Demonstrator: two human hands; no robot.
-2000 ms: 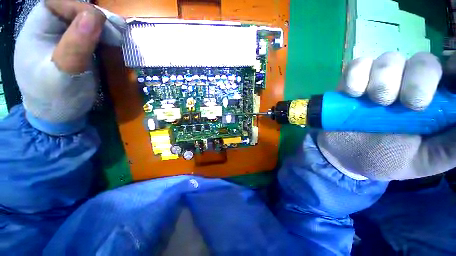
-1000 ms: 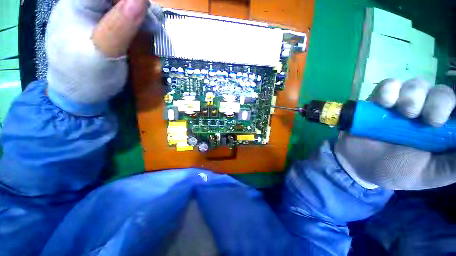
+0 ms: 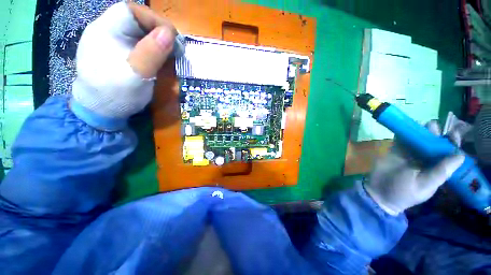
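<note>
The green circuit board [image 3: 231,121] lies on the orange fixture [image 3: 290,174], with its silver-white heatsink [image 3: 234,63] along the far edge. Yellow blocks and round capacitors are on its near edge. My left hand [image 3: 121,62], in a white glove with bare fingertips, is at the heatsink's left end, its fingertips bent together; whether it pinches anything cannot be told. My right hand [image 3: 412,174], gloved, is closed round the blue electric screwdriver [image 3: 414,131]. The screwdriver's thin bit points up and left over the green mat, off the board.
Pale sheets [image 3: 401,86] lie in a pile on a brown backing board [image 3: 366,156] at the right. A black tray [image 3: 42,64] massed with tiny silver screws [image 3: 62,59] is left of the fixture. More pale sheets [image 3: 16,75] lie at the far left.
The screwdriver has moved right, away from the board, and has tilted with its bit upward. My right hand has turned with it. My left hand stays by the heatsink's left end. The view has shifted.
</note>
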